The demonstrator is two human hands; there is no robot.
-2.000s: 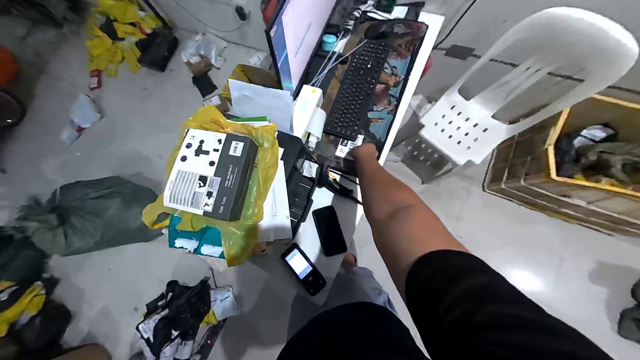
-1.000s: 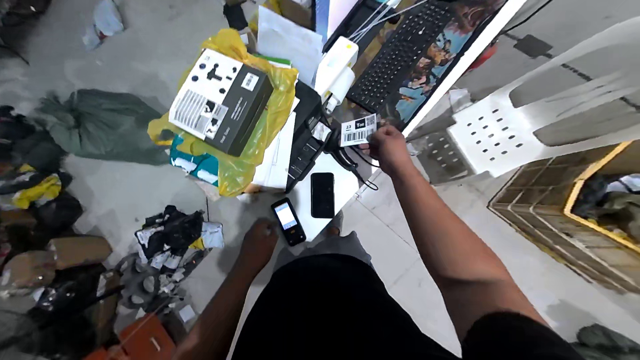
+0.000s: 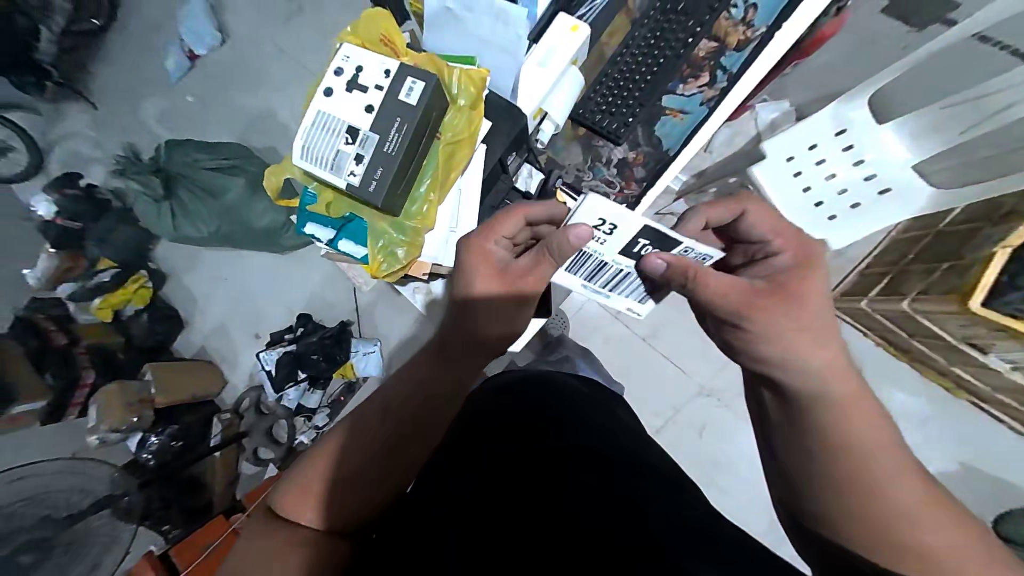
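Note:
A small white stack of printed barcode labels [image 3: 602, 272] is held between both hands above the desk's near end. My left hand [image 3: 512, 260] pinches its left edge, thumb on top. On the right side, my right hand [image 3: 744, 272] grips it with the thumb over the printed face. Behind the labels lies a black keyboard [image 3: 640, 68] on a picture-covered desk mat [image 3: 712, 72]. To the left, a black and white product box [image 3: 368, 128] rests on a yellow plastic bag [image 3: 452, 152]. The two phones seen earlier are mostly hidden by my hands.
A white plastic chair [image 3: 840, 172] and a brown crate [image 3: 920, 320] stand on the right. On the floor at left lie a green sack [image 3: 208, 196], cardboard boxes [image 3: 184, 382] and black plastic bags [image 3: 316, 348]. A fan [image 3: 68, 512] is at the lower left.
My right hand has lifted the labels off the desk and brought them toward me. My left hand has risen from beside the phone and taken their other side.

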